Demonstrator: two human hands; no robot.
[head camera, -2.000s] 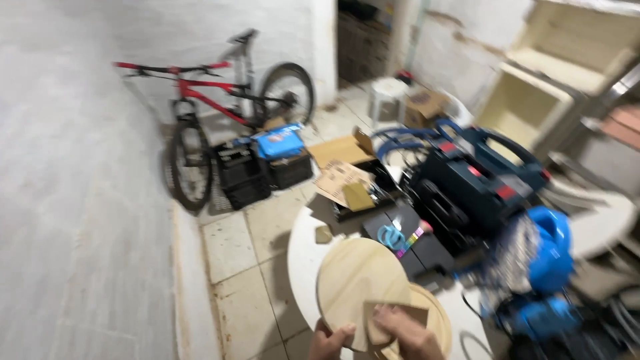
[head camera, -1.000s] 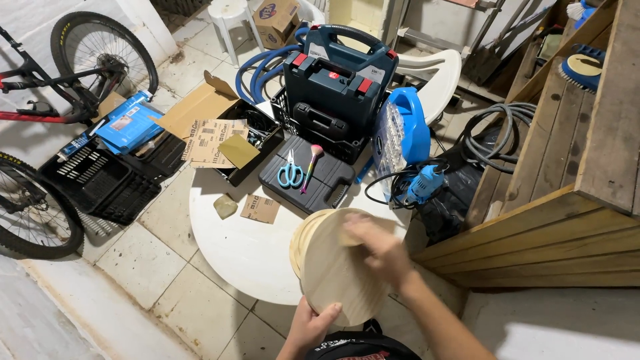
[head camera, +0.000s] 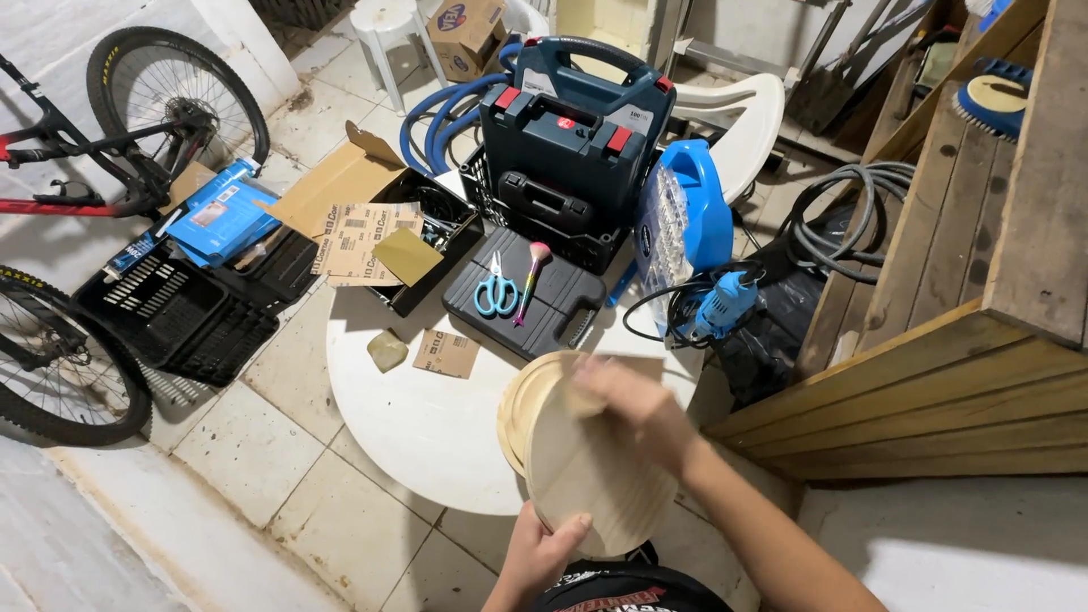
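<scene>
My left hand (head camera: 548, 544) grips the lower edge of a round, pale wooden disc (head camera: 595, 476), thumb on its face. My right hand (head camera: 633, 404), blurred, lies at the disc's upper part with a piece of sandpaper under its fingers; a brown corner of a sheet (head camera: 642, 367) shows behind the hand. Another round wooden piece with a stepped rim (head camera: 520, 416) lies partly behind the disc. On the white table (head camera: 399, 433) are a loose square of sandpaper (head camera: 446, 353) and a yellowish block (head camera: 388, 351). Scissors (head camera: 495, 293) and a brush (head camera: 531, 285) rest on a dark case (head camera: 467, 285).
Tool cases (head camera: 569, 127), an open cardboard box (head camera: 340, 183) and a blue rotary tool (head camera: 725, 304) with its cable stand beyond the disc. Wooden steps (head camera: 918, 382) rise at right. A bicycle (head camera: 127, 144) and black crates (head camera: 187, 314) are at left.
The view has swung right since the earliest frame. The disc stays in my left hand, and my right hand remains at its upper part.
</scene>
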